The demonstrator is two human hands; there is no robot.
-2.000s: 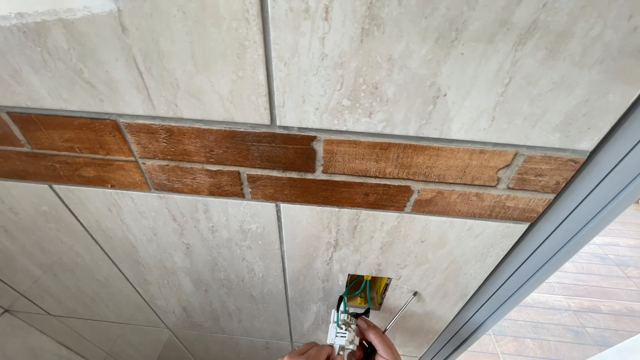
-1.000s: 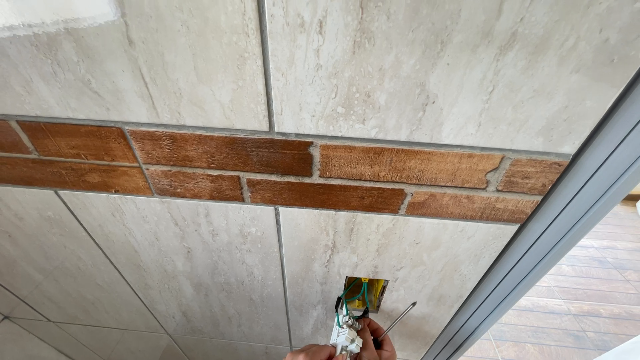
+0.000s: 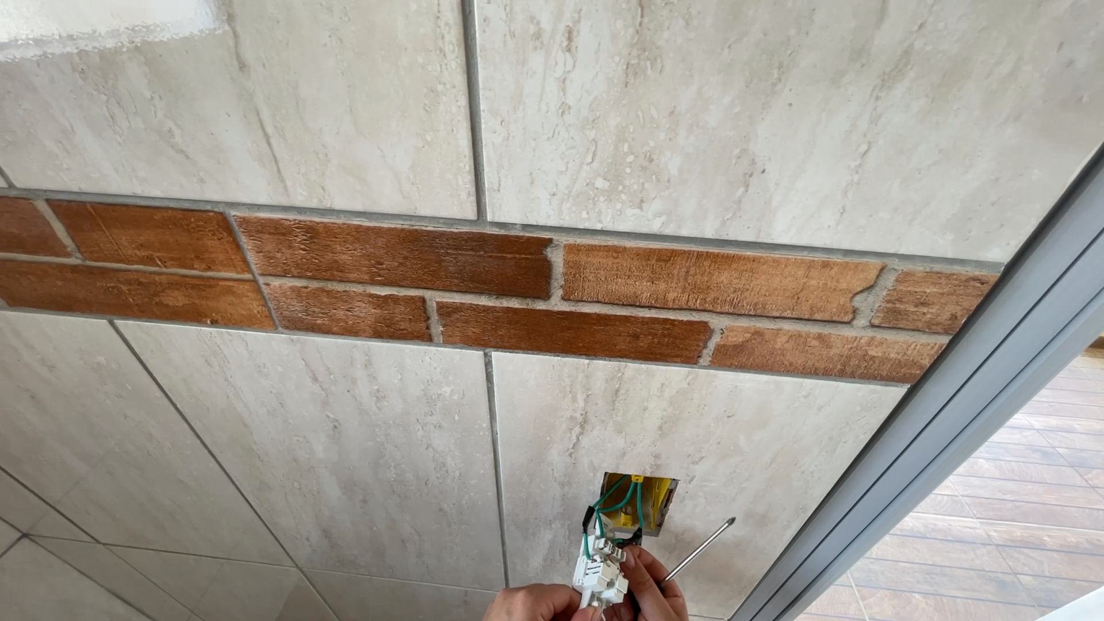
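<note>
At the bottom of the head view, my left hand (image 3: pixel 536 602) grips a white plastic electrical switch or socket module (image 3: pixel 597 573) from the left. Fingers of my right hand (image 3: pixel 653 588) touch the module's right side, and that hand also holds a screwdriver (image 3: pixel 700 550), its shaft pointing up and right. Green wires (image 3: pixel 640 509) with black tape at some ends run from the module into a yellow electrical box (image 3: pixel 662 500) recessed in the wall. The lower parts of both hands are out of frame, and the screwdriver's handle is mostly hidden.
Beige wall tiles (image 3: pixel 362 448) surround the box, with a band of brown brick-look tiles (image 3: pixel 573 332) above it. A grey metal frame (image 3: pixel 918 392) slants along the right edge, and beyond it lies a wood-look tiled floor (image 3: pixel 983 509).
The screwdriver stays in my right hand, and the module remains held between both hands in front of the box. Its tilt has changed slightly.
</note>
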